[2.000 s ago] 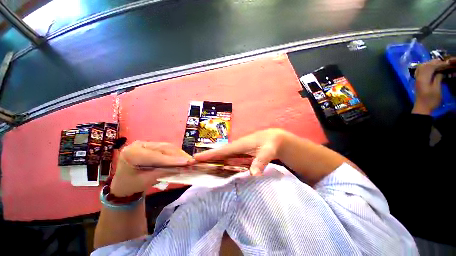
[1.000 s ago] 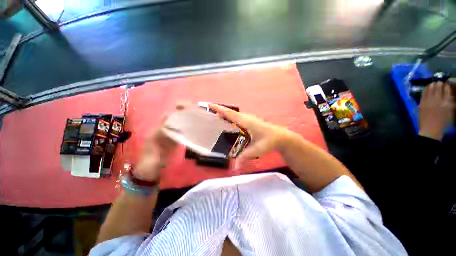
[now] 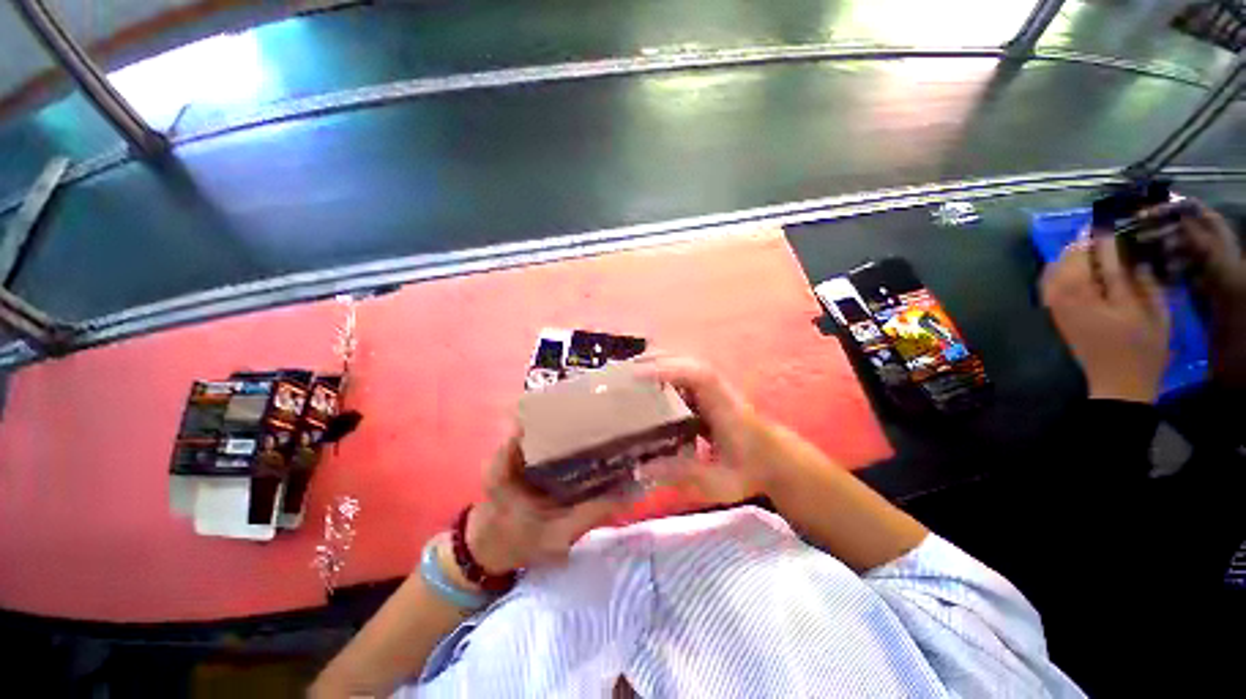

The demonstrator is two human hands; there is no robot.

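A folding carton (image 3: 608, 421) is held up over the red mat, just in front of my chest. It has depth now, with a plain pale grey-brown face upward and dark printed sides. My left hand (image 3: 526, 516) holds its left and lower side. My right hand (image 3: 717, 434) holds its right side, with the fingers at the far right corner. Both hands are bare and slightly blurred. A flat black carton blank (image 3: 588, 350) with a white flap lies on the mat behind it, partly hidden by the carton.
Flat carton blanks (image 3: 253, 437) lie at the left on the red mat (image 3: 451, 321). The neighbour's carton pile (image 3: 909, 335) is on the dark surface at right. A neighbour's hands work over a blue tray (image 3: 1186, 348). A metal rail (image 3: 547, 251) runs behind the mat.
The flat piece in my hands has become a carton with depth, its pale face now upward. My left hand has moved right and nearer my right hand. The neighbour's hands have moved left over the tray.
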